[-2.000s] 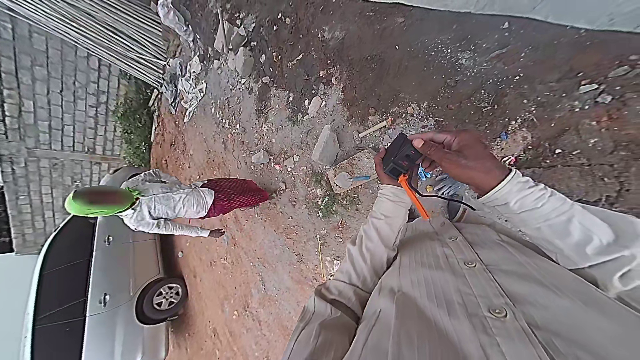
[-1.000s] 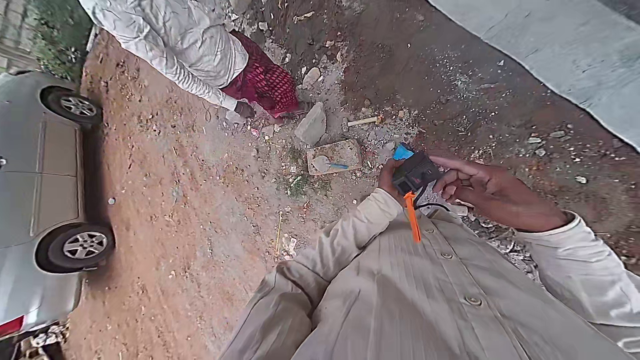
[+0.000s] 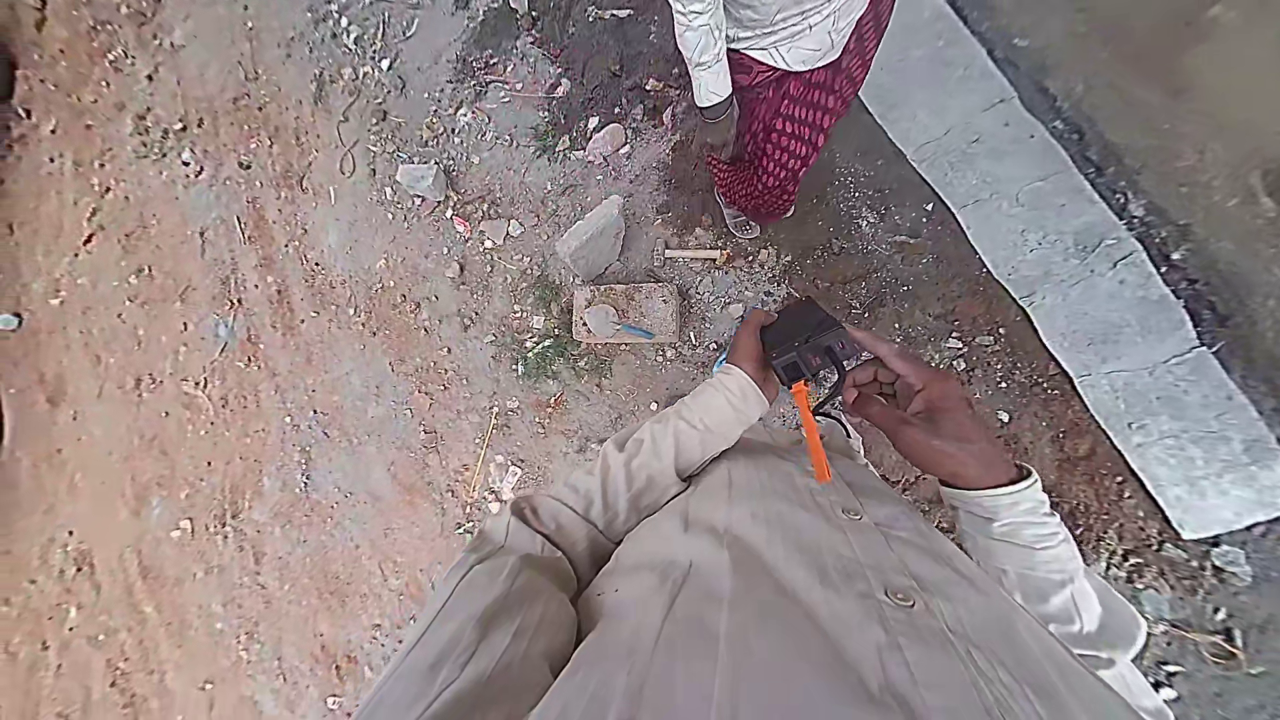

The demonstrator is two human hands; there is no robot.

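Note:
My left hand (image 3: 752, 352) grips the left side of a black box-shaped device (image 3: 808, 338), with the thumb near its top edge. An orange strap (image 3: 811, 432) hangs from the device over my shirt front, and a black cable (image 3: 832, 385) loops from its lower side. My right hand (image 3: 925, 415) is at the device's right side, index finger stretched along the edge and the other fingers curled near the cable. Whether those fingers pinch the cable is unclear. Something blue shows partly behind my left hand.
Another person in a patterned red skirt (image 3: 790, 120) stands ahead. On the ground lie a hammer (image 3: 695, 254), a large stone (image 3: 592, 238) and a flat block (image 3: 655, 300) bearing a blue-handled tool (image 3: 604, 320). A grey slab strip (image 3: 1090, 270) runs along the right.
The view has swung far, and the silver car has left it. The other person, at the left before, now stands at the top. The device remains in my left hand.

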